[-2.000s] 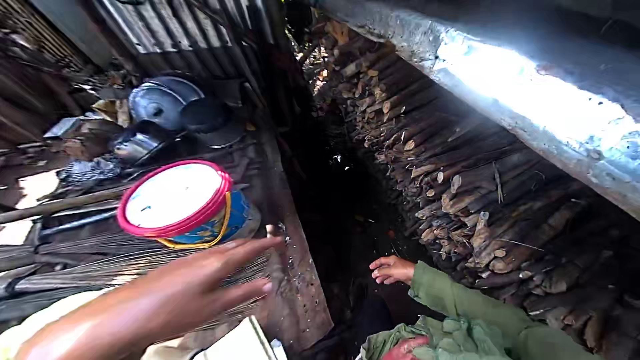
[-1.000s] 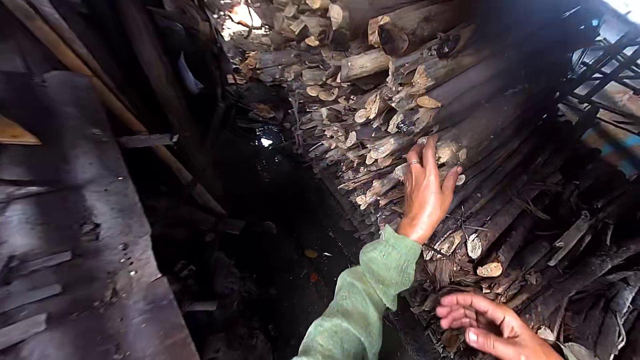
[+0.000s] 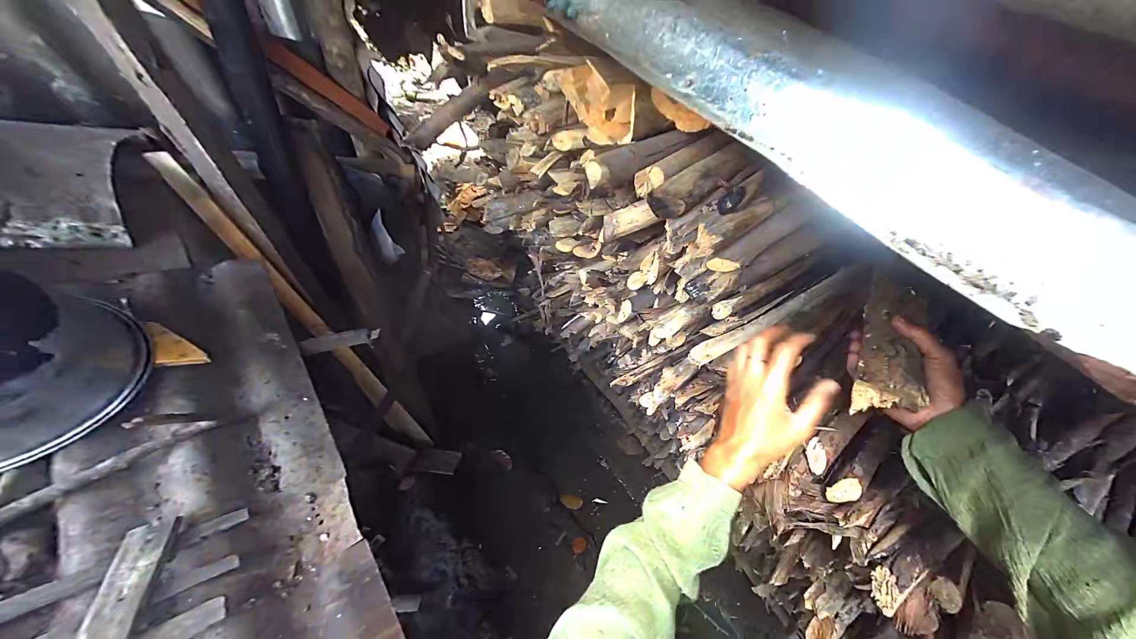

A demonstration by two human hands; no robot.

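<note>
A long stack of cut firewood (image 3: 674,266) fills the right half, its sawn and split ends facing the gap. My right hand (image 3: 932,377) grips a thick piece of firewood (image 3: 887,351) at the right of the stack, fingers on one side and thumb on the other. Beside it, my left hand (image 3: 768,404) is spread in front of the wood ends, palm toward the stack, holding nothing. Whether its fingertips touch the wood I cannot tell. Green sleeves cover both forearms.
A metal sheet edge (image 3: 816,151) overhangs the stack. On the left are a corrugated metal surface (image 3: 266,426) with wood strips and a round dark lid (image 3: 71,382). Leaning poles (image 3: 266,275) stand behind it. A dark, wet-looking gap (image 3: 506,444) runs between.
My right hand was free a second ago and now grips a piece of firewood. My left hand remains by the stack, its fingers spread. The view has swung from the left surface toward the woodpile.
</note>
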